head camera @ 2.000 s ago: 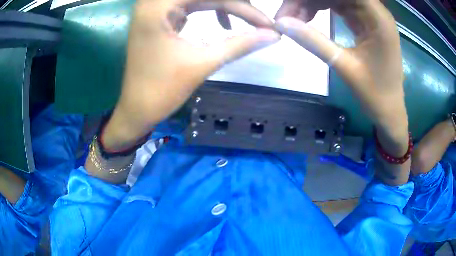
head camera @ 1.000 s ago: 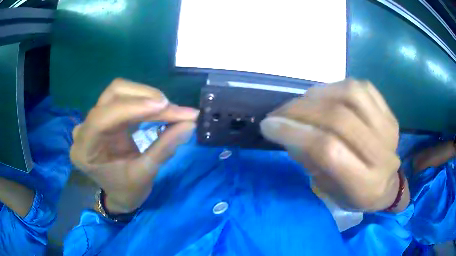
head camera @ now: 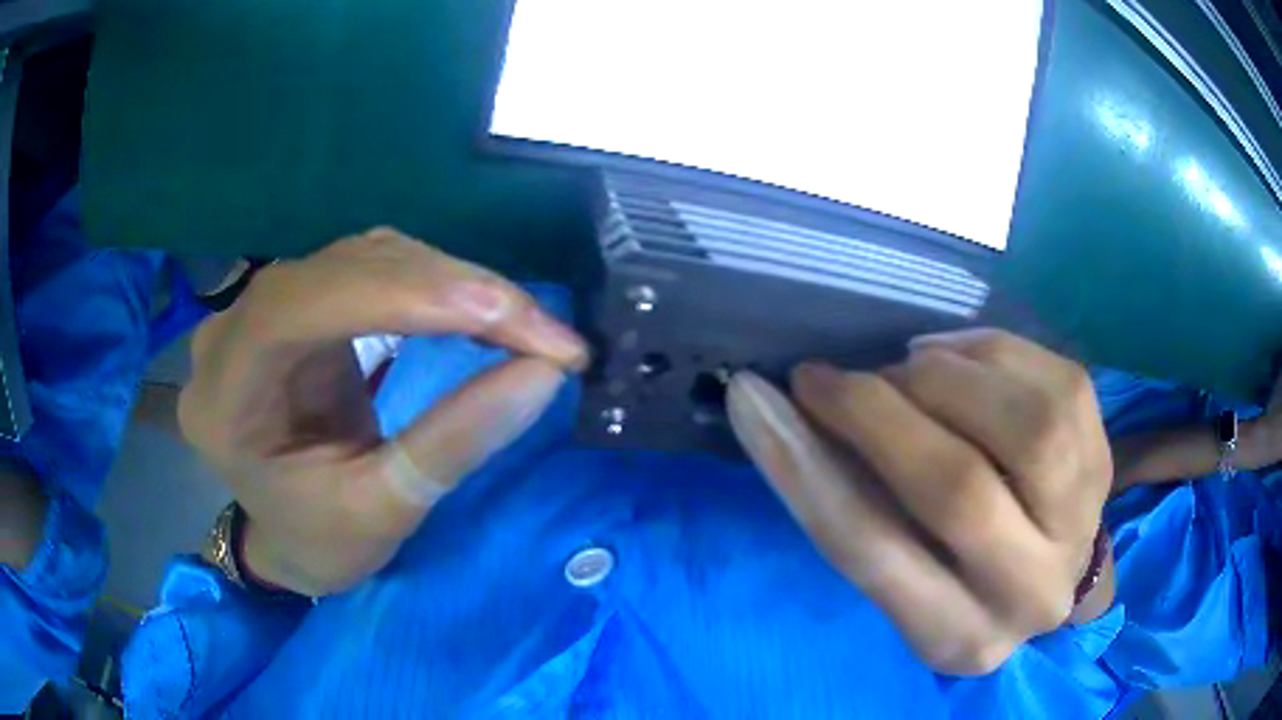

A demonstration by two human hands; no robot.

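The dark finned housing stands in front of my chest, port face toward me and pale ribs on top. Two bright screws and a small round hole show at its left end, with one dark port to the right. My left hand has thumb and index fingertips pinched at the housing's left edge; whether a tiny part is between them I cannot tell. My right hand has its thumb and fingertips at the housing's face beside the port, covering the other ports; what they grip, if anything, is hidden.
A glaring white sheet with a dark edge lies right behind the housing on the green bench top. Silver rails curve at the upper right. Another person's blue sleeve and forearm are at right, and more blue clothing is at left.
Both hands have come down from above the sheet to the housing's face. In the last second the housing has tilted, showing more ribs, and the view has shifted. My left pinch stays at its left end.
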